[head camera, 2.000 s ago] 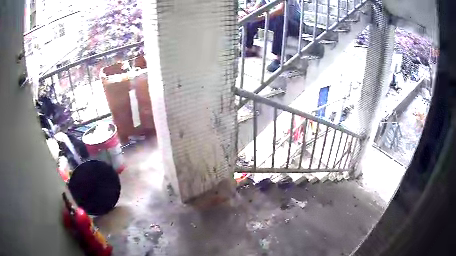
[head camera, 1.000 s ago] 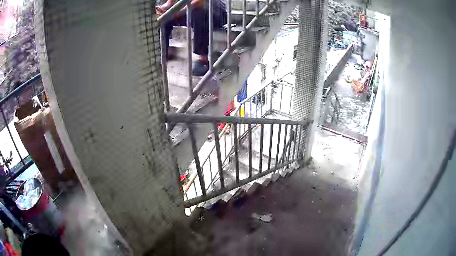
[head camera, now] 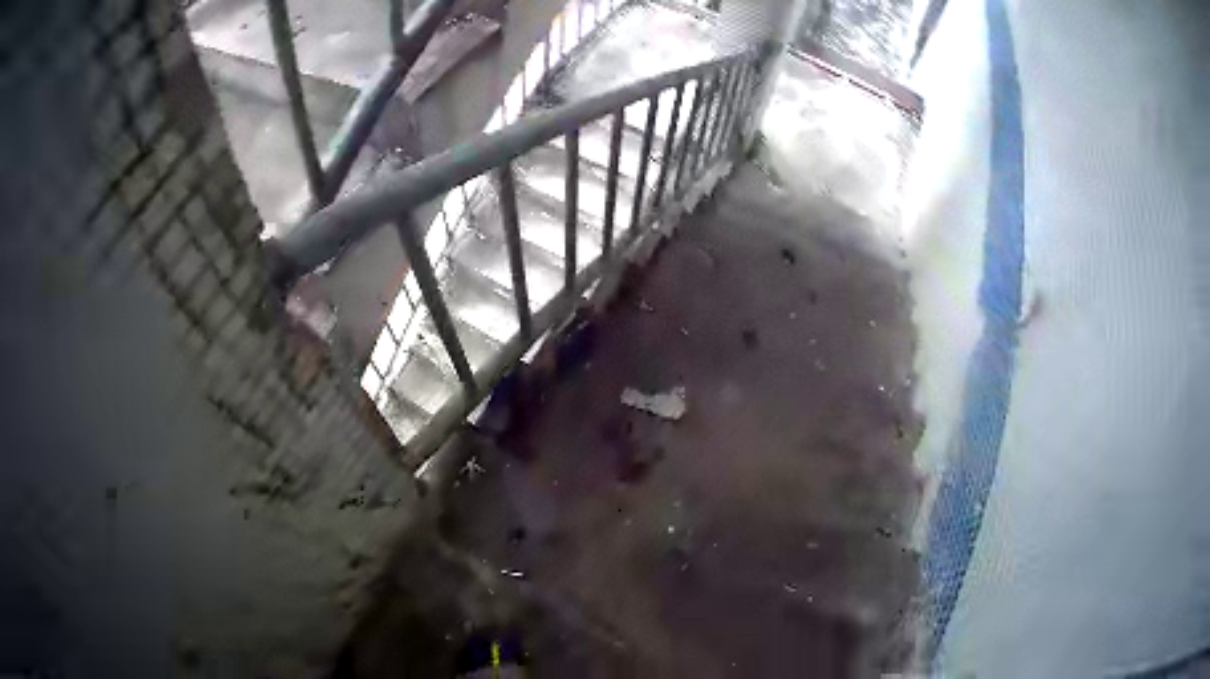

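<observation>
Neither of my hands is in the picture. The stair handrail (head camera: 531, 133), a grey metal pipe with upright bars, runs from the left middle up to the top centre. A grimy pillar with small pale square tiles (head camera: 199, 265) stands close on the left, and the rail's near end meets it. The dirty brown concrete landing (head camera: 743, 451) lies below me. A dark shoe with a small yellow mark (head camera: 494, 655) shows in part at the bottom edge.
The white stairwell wall (head camera: 1115, 332) with a blue band (head camera: 995, 332) stands on the right. Pale steps (head camera: 531, 239) show behind the bars. A white scrap (head camera: 654, 402) lies on the landing. A bright floor patch (head camera: 836, 146) is at the far end.
The view has moved forward and tilted down. The handrail and pillar are nearer. The seated person, cardboard box, bucket, black disc and red cylinder have left the picture.
</observation>
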